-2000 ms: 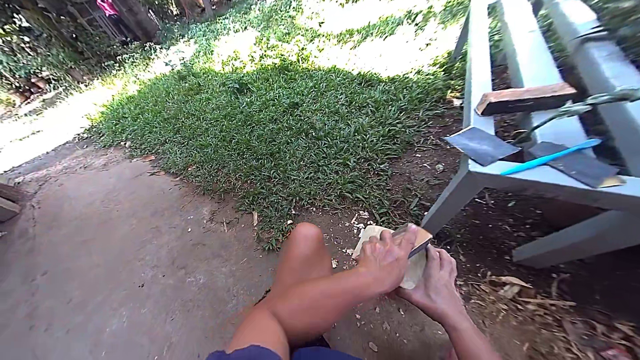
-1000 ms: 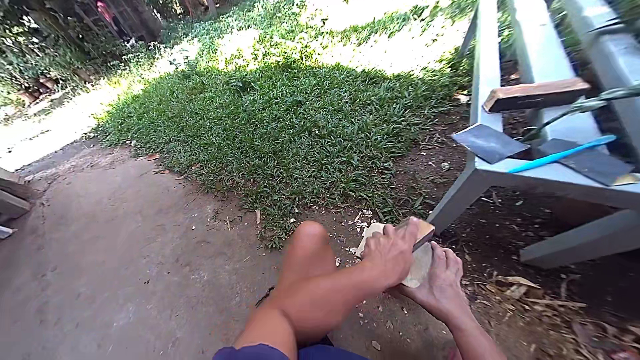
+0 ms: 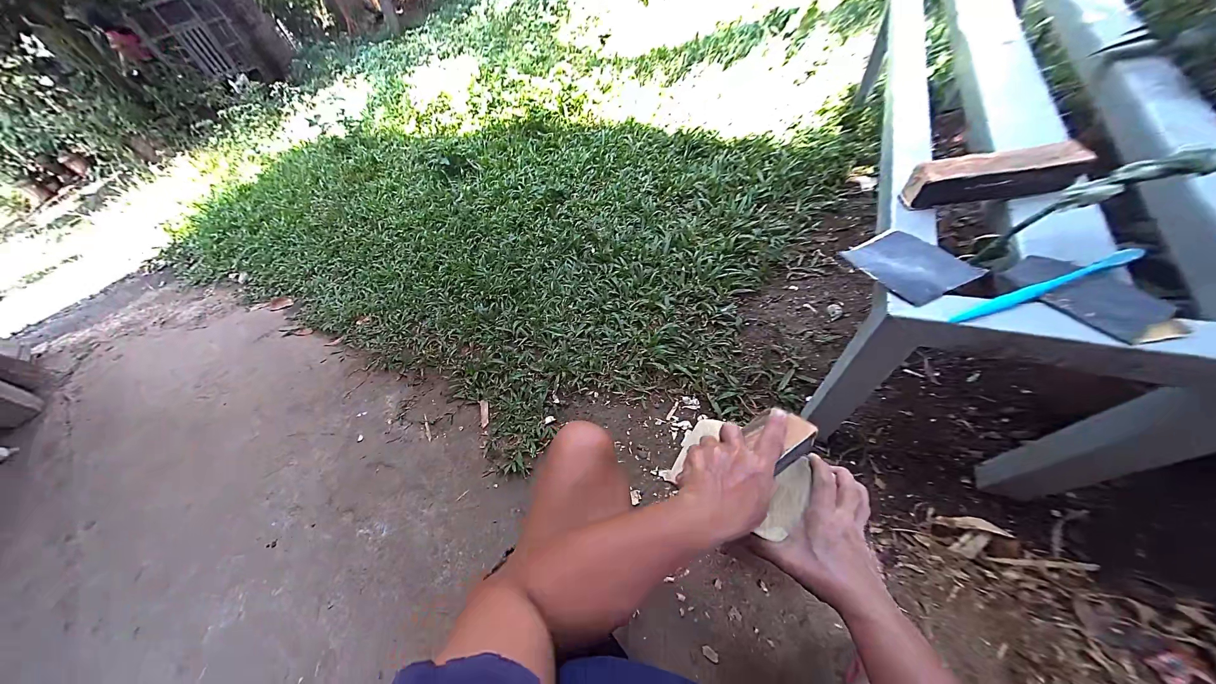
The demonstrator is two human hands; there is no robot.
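My left hand [image 3: 730, 480] is closed over a wooden block [image 3: 798, 432] with a dark face, its index finger stretched along the top. The block rests against a pale piece of wood [image 3: 787, 503], whose far end shows beyond my left hand. Just to the right, my right hand [image 3: 828, 518] grips that pale piece from its side and below, with its fingertips near the block. My fingers and the block hide much of the pale piece. Both hands are held low, to the right of a bent knee [image 3: 579, 461].
A grey slatted bench [image 3: 855, 366] stands at right. On it lie a wood offcut [image 3: 997, 174], dark sandpaper sheets [image 3: 914, 268], a blue tool-like stick [image 3: 1045, 285] and a green twisted cord [image 3: 1092, 193]. Wood shavings [image 3: 1035, 579] litter the ground below; grass [image 3: 532, 256] lies ahead.
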